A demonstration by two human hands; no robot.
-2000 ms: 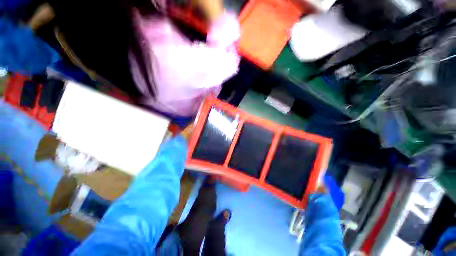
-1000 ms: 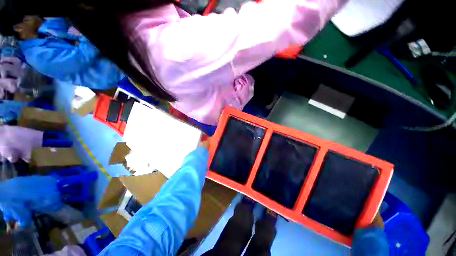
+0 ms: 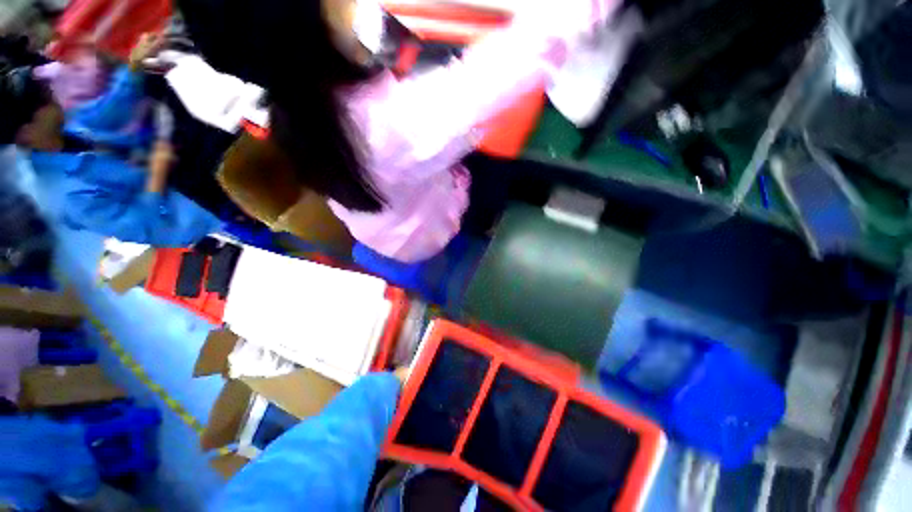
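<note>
A red foam tray (image 3: pixel 546 440) with three pockets is at the bottom centre, tilted down to the right. Each pocket holds a black tablet (image 3: pixel 513 424). My left hand (image 3: pixel 402 374) grips the tray's left end; its fingers are mostly hidden and blurred, and the blue sleeve comes from below. My right hand is not in view; the tray's lower right corner is cut off by the picture's edge. More red shows just behind the tray's far edge, too blurred to identify.
A white cover (image 3: pixel 300 308) lies over red trays at left, beside an open carton (image 3: pixel 225 400). A person in pink (image 3: pixel 410 170) is at the green bench (image 3: pixel 560 140). A blue stool (image 3: pixel 720 400) and a green-topped stand (image 3: pixel 550 280) are beyond the tray.
The red tray has moved down and slightly left in the picture. My right hand has left the view. The blue stool now shows fully, and the person in pink has drawn the arm back.
</note>
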